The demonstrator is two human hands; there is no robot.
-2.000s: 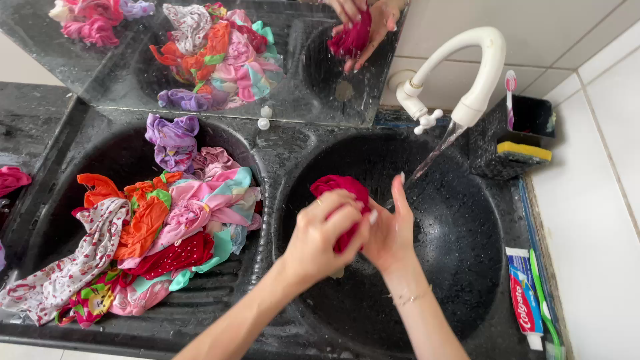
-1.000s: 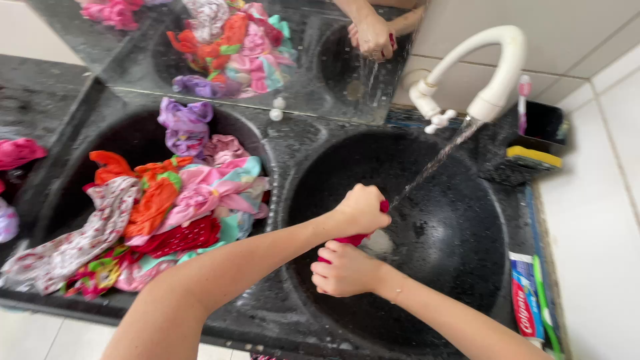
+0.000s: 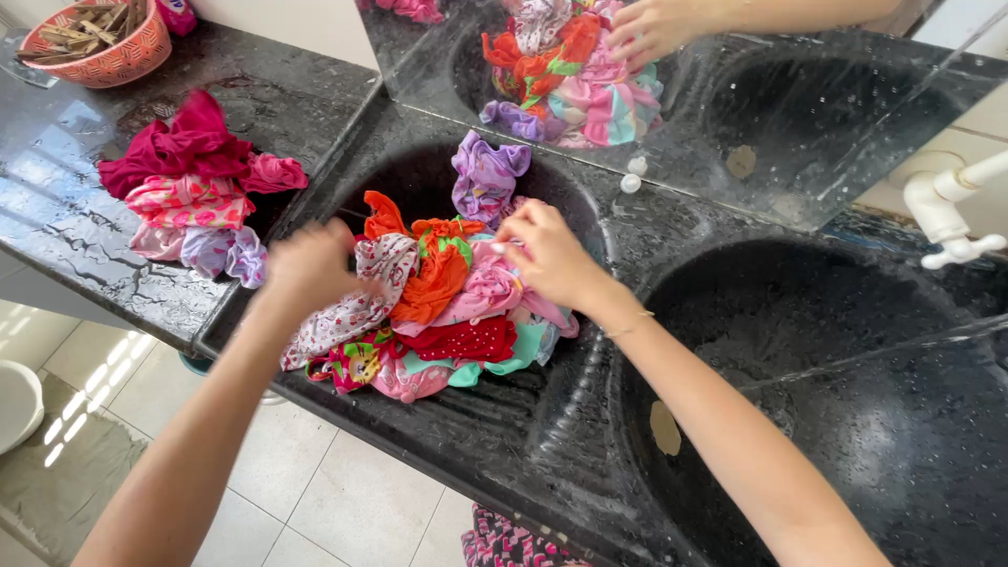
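Observation:
Wet clothes in orange, pink, red and white fill the left basin of the black stone sink. My left hand (image 3: 311,264), blurred, is over the left side of this pile, by a white patterned garment (image 3: 354,291); whether its fingers hold anything is unclear. My right hand (image 3: 543,252) is at the pile's right side, fingers bent over a pink garment (image 3: 488,287); its grip cannot be told. A purple garment (image 3: 486,177) lies at the back of the basin. On the counter at the left sits a second heap, with a crimson cloth (image 3: 181,150) on top.
Water runs from the right into the right basin (image 3: 827,378), near a white tap handle (image 3: 962,250). An orange plastic basket (image 3: 118,69) of wooden clothespins stands at the back left. A reflective panel (image 3: 787,118) stands behind the sink. A white tub (image 3: 17,405) is on the floor.
Both hands have moved from the right basin to the clothes in the left basin. The crimson cloth they held is no longer in them. The view has swung left.

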